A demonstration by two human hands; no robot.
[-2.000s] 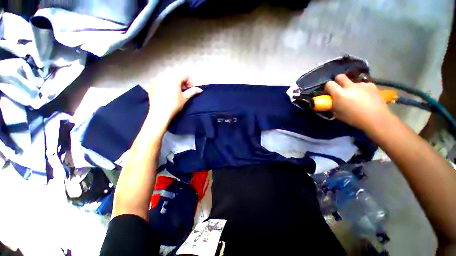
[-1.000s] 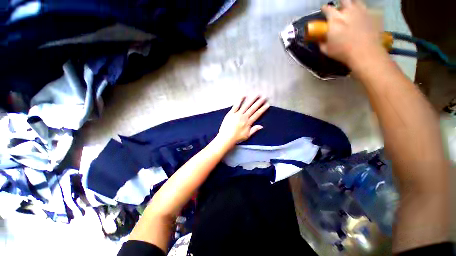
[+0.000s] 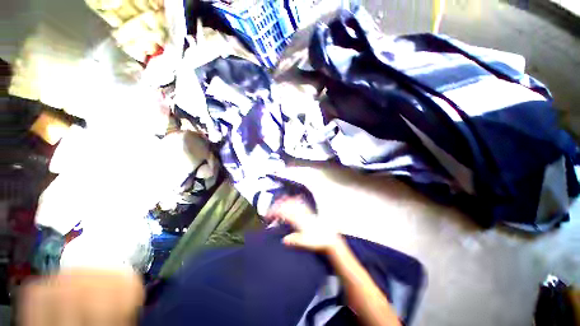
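The navy garment piece [image 3: 254, 274] fills the bottom centre, blurred, with pale areas at its right part. My right hand [image 3: 299, 226] is at its upper edge with thumb and fingers closed on the cloth; its forearm runs to the bottom right. My left hand [image 3: 79, 299] is a large blurred shape cut off at the bottom left; its fingers cannot be made out. A dark object with a light tip, apparently the iron [image 3: 554, 302], is cut off at the lower right edge, with no hand visible on it.
A large heap of navy and white garments [image 3: 502, 134] lies at the upper right on the pale table cover [image 3: 458, 267]. A tangled pile [image 3: 254, 127] is at centre, with a blue crate [image 3: 264, 28] behind. Glaring white material [image 3: 114, 140] and a green cloth strip [image 3: 207, 223] are at left.
The view has swung left. My right hand has let go of the iron and is now on the garment. The garment has moved off its flat position. My left hand has moved to the lower left edge.
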